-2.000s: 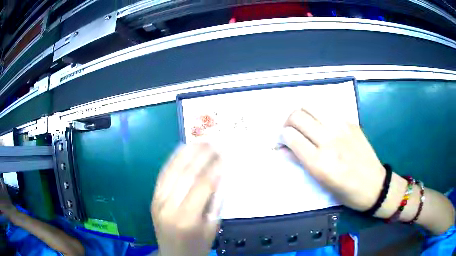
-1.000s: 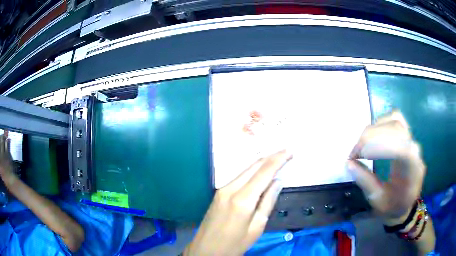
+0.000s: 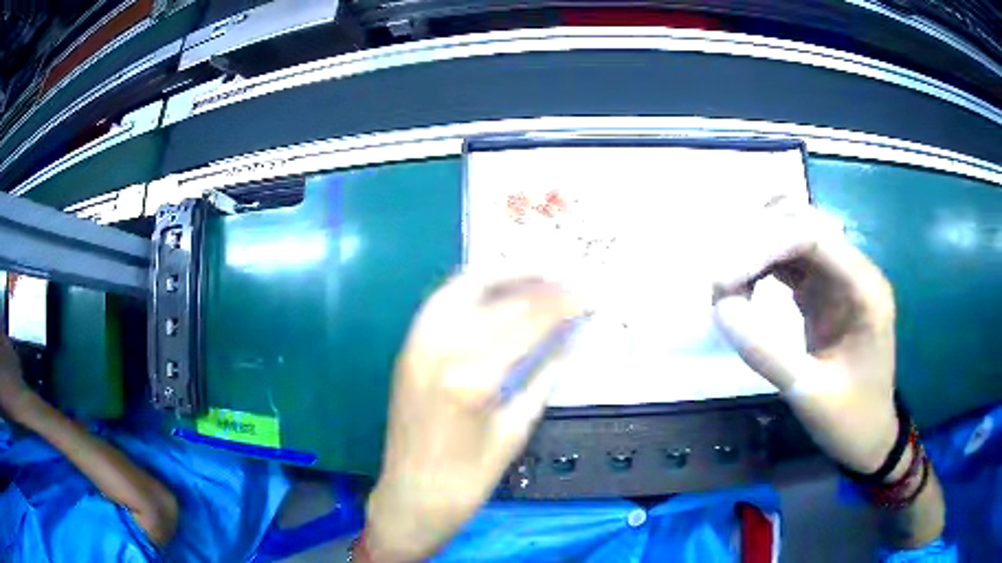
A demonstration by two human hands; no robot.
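Note:
The white pad (image 3: 659, 374) with a thin black rim lies on the green mat. Tiny orange-red specks (image 3: 536, 206) lie in its upper left, with darker specks below and to their right. My left hand (image 3: 445, 385) is over the pad's lower left, fingers bent. A thin blue-grey streak shows along its fingers; I cannot tell if it is a tool or a shadow. My right hand (image 3: 841, 341) is over the pad's right side, thumb and index tips close together; anything between them is too small to tell. The black slotted fixture (image 3: 648, 453) lies along the pad's near edge.
Another slotted fixture (image 3: 173, 308) stands at left beside a grey arm (image 3: 71, 247). A green label (image 3: 238, 426) and blue tape are on the mat (image 3: 308, 330). A dark conveyor belt (image 3: 527, 99) runs beyond between silver rails. A person's forearm (image 3: 93, 462) and blue sleeve are at lower left.
The orange-red specks now lie higher on the pad, in two small clusters. My left hand has moved left and its fingers have bent. My right hand has moved left from the pad's right edge.

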